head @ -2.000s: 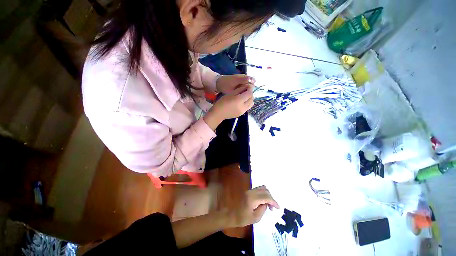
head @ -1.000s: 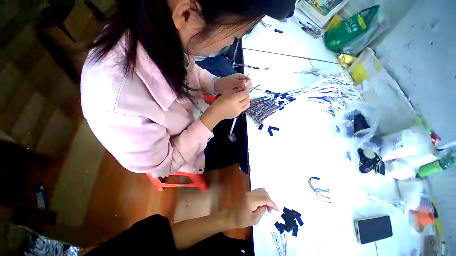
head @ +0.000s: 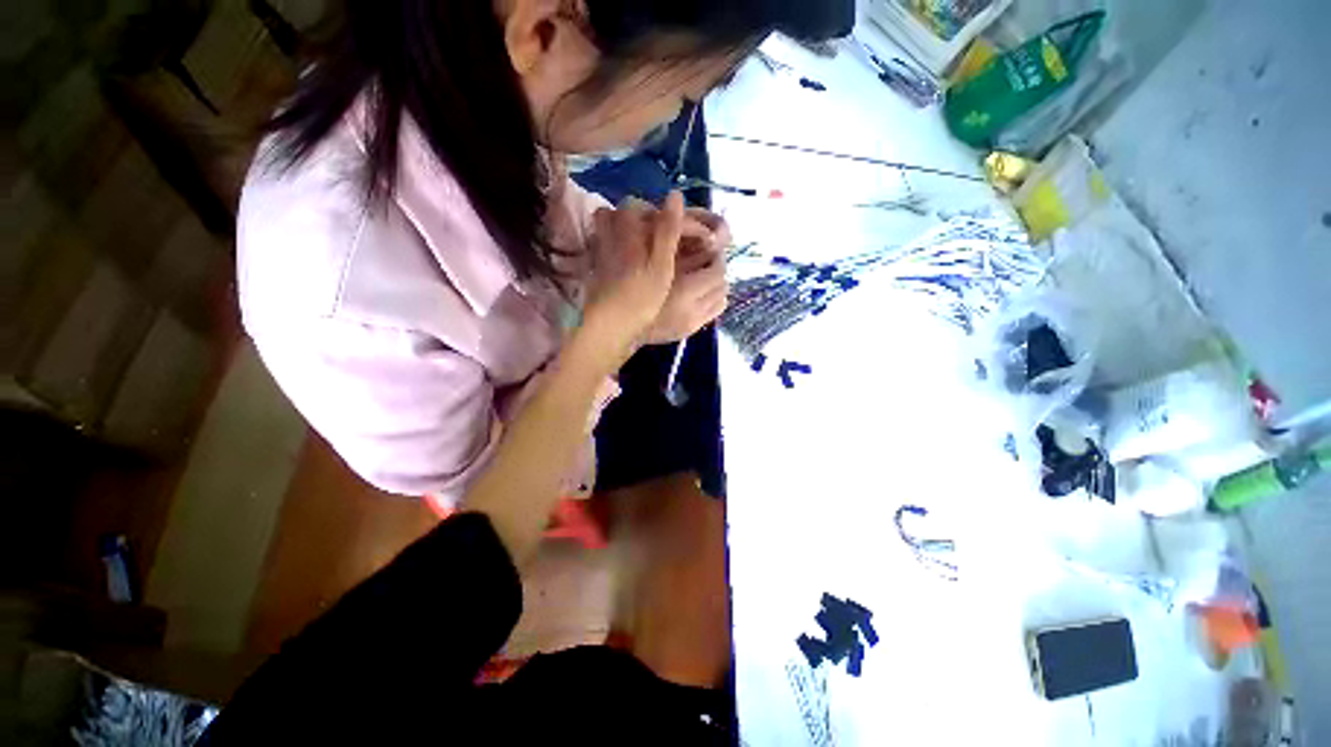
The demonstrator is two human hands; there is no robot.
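My left hand, on a bare forearm in a black sleeve, reaches up to the neighbour's hands. The hands overlap at the table edge, and what my fingers hold is hidden. A thin white cable hangs below them. My right hand is not in view. A loose pile of short black sleeves lies on the white table, with pale wires beside it. A hooked sample lead lies mid-table.
A person in a pink jacket sits beside me. A cable bundle with dark ends lies before them. A smartphone lies at the lower right. Plastic bags, a green bottle and a green bag are near the wall.
My left hand has left its place beside the black sleeves and moved up to the neighbour's hands. The pile and hooked lead look unchanged.
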